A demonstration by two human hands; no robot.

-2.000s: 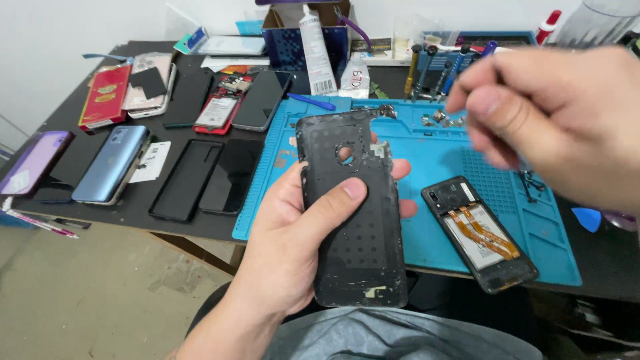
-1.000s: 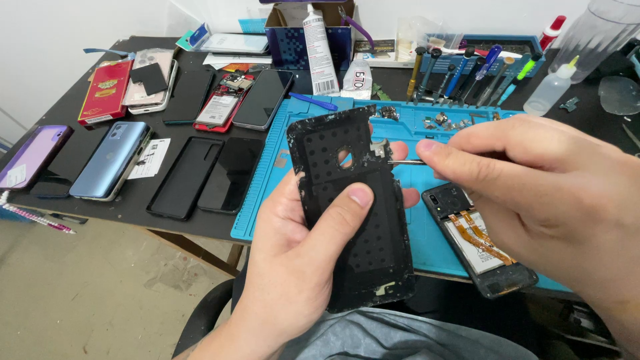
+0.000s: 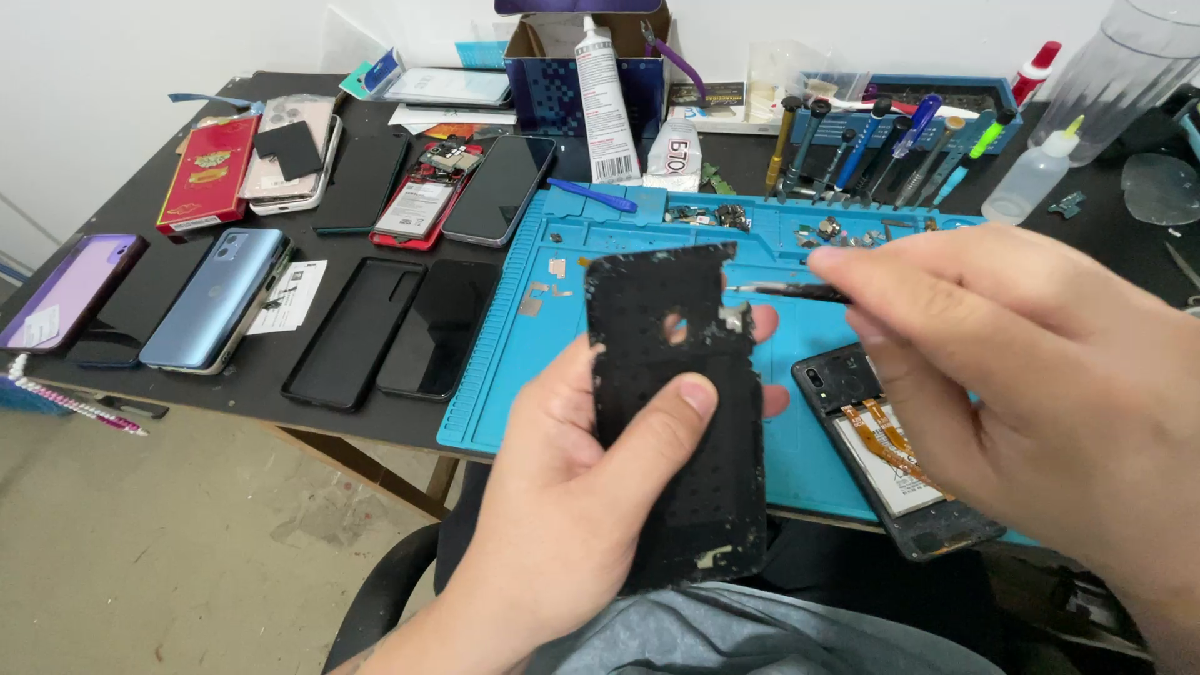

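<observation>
My left hand (image 3: 600, 450) grips a black phone back cover (image 3: 694, 469) with its thumb across the inner face. The cover's upper right edge is broken, and a round hole lies near its top. My right hand (image 3: 994, 375) pinches a thin, dark-handled tool (image 3: 787, 290), perhaps tweezers, whose metal tip is at the cover's broken edge; whether it touches cannot be told. An opened phone (image 3: 891, 459) with a battery and orange flex cables lies at the blue repair mat's (image 3: 506, 375) lower right, partly behind my right hand.
Screwdrivers (image 3: 872, 141) stand in a row at the mat's back edge, near a plastic squeeze bottle (image 3: 1031, 178). A blue pry tool (image 3: 592, 195) lies on the mat. Several phones surround a red opened phone (image 3: 422, 202) at the left. A glue tube (image 3: 605, 103) leans on a box (image 3: 553, 84).
Two seconds ago my right hand was raised, blurred, away from the cover. One second ago the tool's tip was at the cover's edge, where it is now. My left hand keeps its grip.
</observation>
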